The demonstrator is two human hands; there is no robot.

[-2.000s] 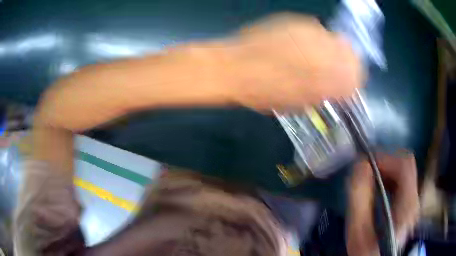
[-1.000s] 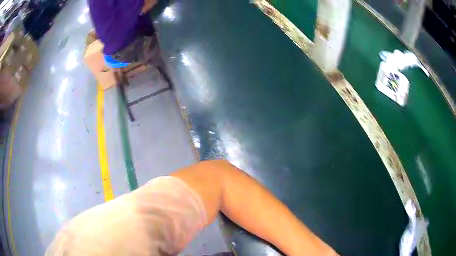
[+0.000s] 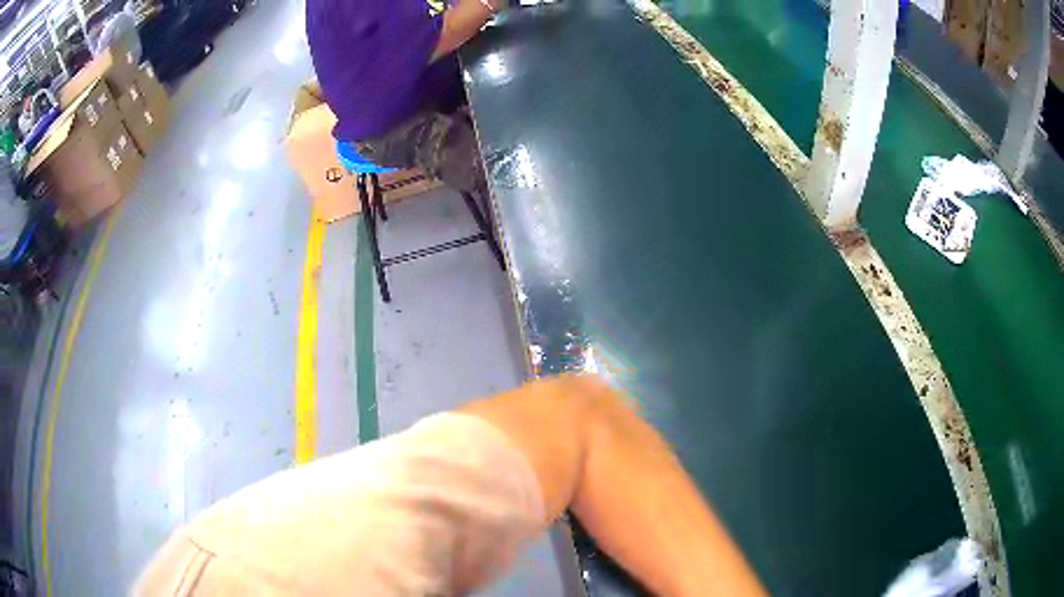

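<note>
A white socket housing (image 3: 942,219) lies on the green conveyor belt at the right, with small parts inside it. A crinkled clear plastic bag (image 3: 974,177) lies beside it. Another piece of clear plastic (image 3: 937,574) shows at the bottom right, by the belt's pale rail, cut off by the picture's edge. My left forearm and pale sleeve reach over the bench from the bottom. My left hand is out of the picture below the bottom edge. My right hand is not in view.
The dark green bench mat (image 3: 700,292) runs up the middle, bordered by the worn rail (image 3: 904,315) and a white post (image 3: 855,117). A person in purple (image 3: 379,70) sits on a stool (image 3: 432,247) at the bench's far left. Cardboard boxes (image 3: 88,157) stand beyond the aisle.
Two seconds ago both hands were at a housing close in front of me. The view has since swung up and left along the bench, and both hands have left the picture. The last second shows a small further shift.
</note>
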